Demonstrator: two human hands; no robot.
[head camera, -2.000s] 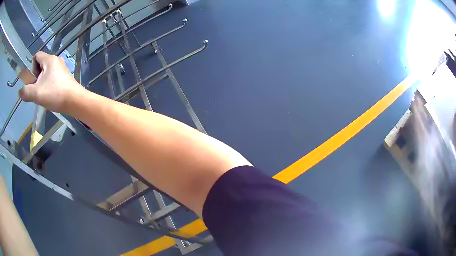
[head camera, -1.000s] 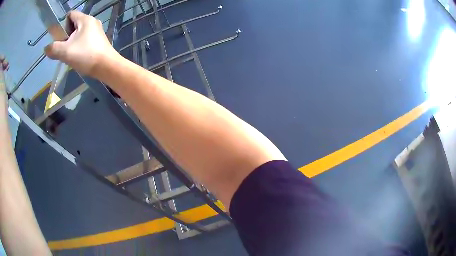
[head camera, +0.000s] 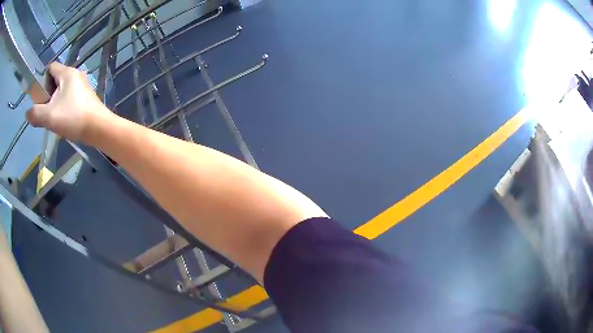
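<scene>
The tall metal rack cart fills the left side, with thin prongs (head camera: 221, 81) ending in small balls and a ladder-like base (head camera: 221, 120) of flat tubes near the floor. My right hand (head camera: 65, 104) is closed around a flat metal rack upright (head camera: 23, 55) at the upper left, with the arm stretched across the picture. My left forearm shows at the lower left edge; the left hand itself is out of the picture.
A yellow line (head camera: 448, 172) crosses the glossy blue-grey floor (head camera: 364, 97) and passes under the rack. A blurred pale and grey object (head camera: 553, 195), unclear in kind, stands at the right edge. Bright glare lies at the upper right.
Against one second ago, the rack and my right hand appear lower and further left. My left hand, partly visible at the left edge then, is out of the picture. The right hand's grip is unchanged.
</scene>
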